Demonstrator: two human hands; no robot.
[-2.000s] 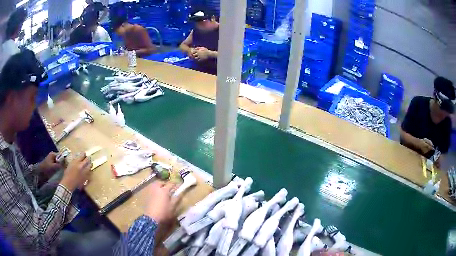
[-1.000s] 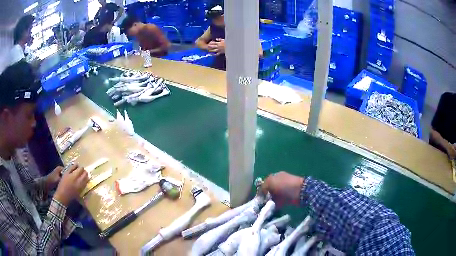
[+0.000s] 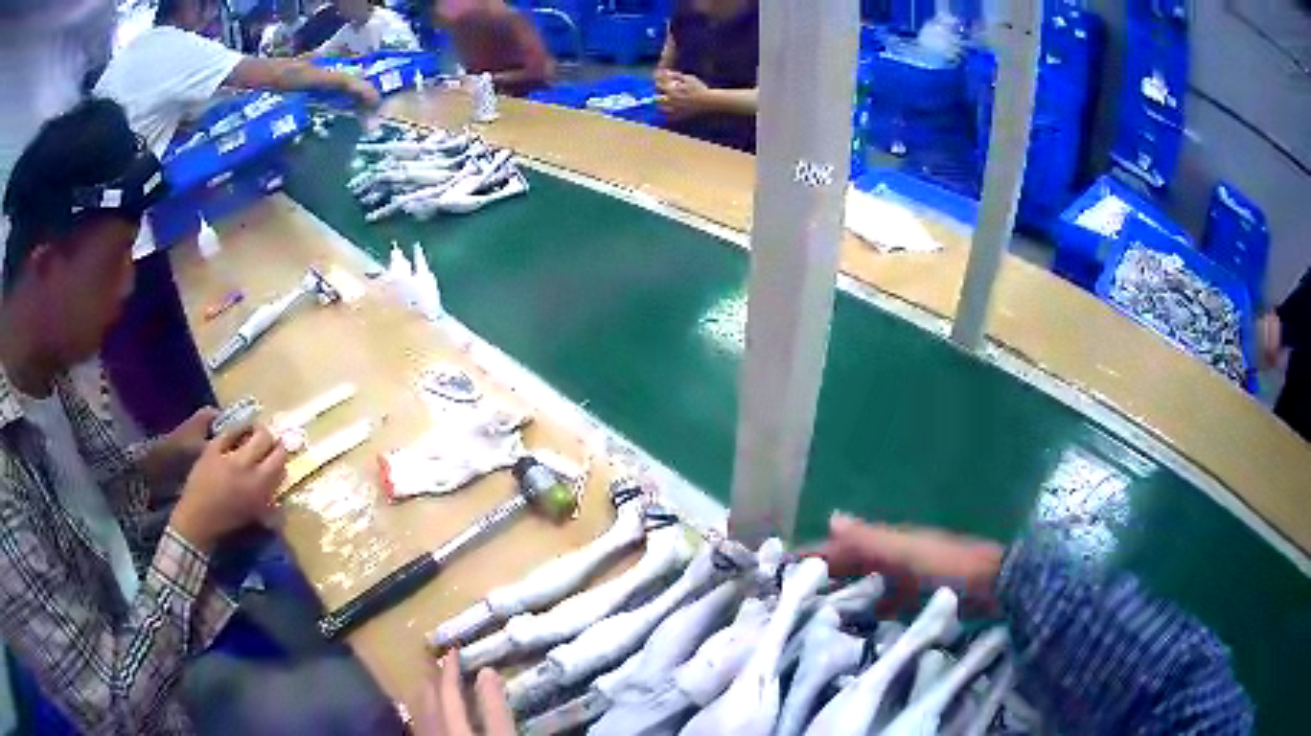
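Observation:
White-grey leg assemblies (image 3: 776,647) lie in a pile at the table's front edge, their flat grey bars towards the lower left. Two (image 3: 575,568) lie side by side at the pile's left, with black bands at their far ends. My right hand (image 3: 913,558), in a blue checked sleeve, is at the far side of the pile, beside the knobbed leg ends. It is blurred, and its grip cannot be told. My left hand (image 3: 472,702) is cut off by the bottom edge. Its visible fingers are apart near the bar ends and hold nothing visible.
A hammer (image 3: 446,554) and a crumpled white glove (image 3: 453,453) lie left of the pile. A worker (image 3: 86,431) sits at the left, handling a small part near yellow strips (image 3: 324,457). A pale post (image 3: 791,288) stands before the green belt (image 3: 618,316).
Another leg now lies beside the one on the table left of the pile. My right hand has moved off the leg end it was at. My left fingers have come into view at the bottom.

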